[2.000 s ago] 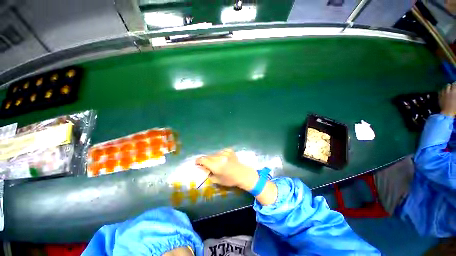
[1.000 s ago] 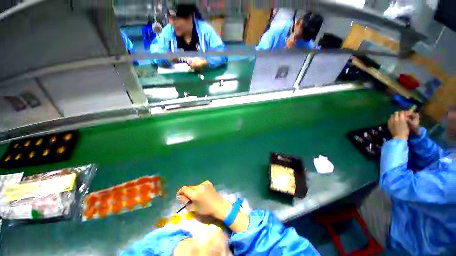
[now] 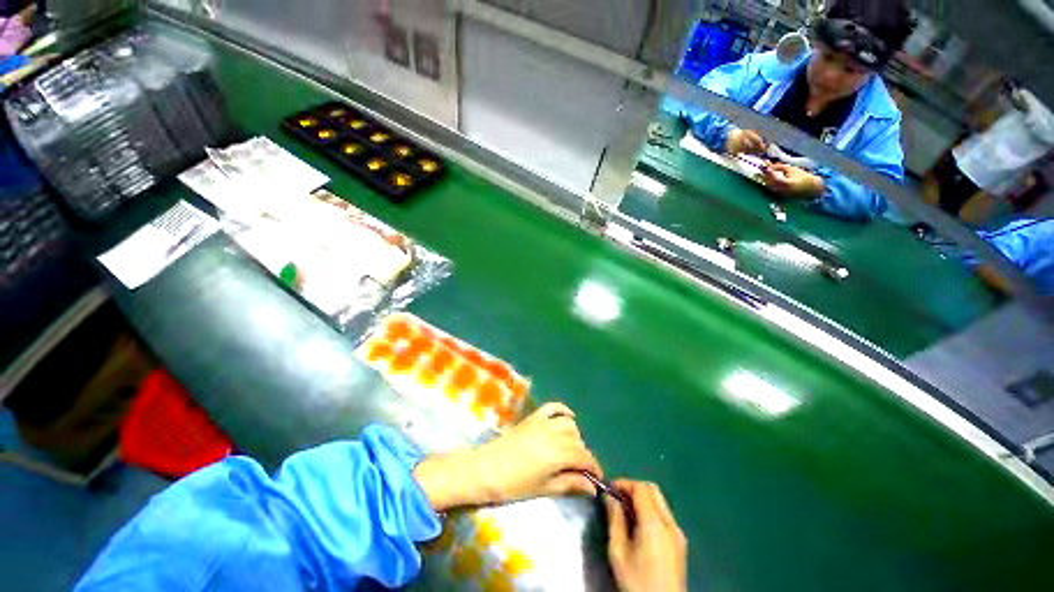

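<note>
My left hand [image 3: 520,460] reaches in from the lower left, fingers curled and bent down over the clear liner. My right hand [image 3: 647,541] is at the bottom edge, its wrist cut off. A slim dark item, which looks like the tweezers [image 3: 609,490], runs between the fingertips of both hands; its details are blurred. Whether a module is in my left fingers is hidden. Yellow film pieces [image 3: 488,560] lie on the shiny clear liner [image 3: 557,534] below my left hand. The orange sticker sheet [image 3: 445,368] lies just beyond my left hand.
Clear bags [image 3: 335,260] and a printed paper [image 3: 160,243] lie on the left. A black tray of modules [image 3: 364,148] is by the metal divider. Stacked clear trays [image 3: 121,110] stand far left, a red stool [image 3: 171,426] below. A person [image 3: 815,110] works across the divider.
The view has swung left; the black bin and right-hand neighbour are out of frame. My left hand is now visible, and my hands have come together at the slim dark item.
</note>
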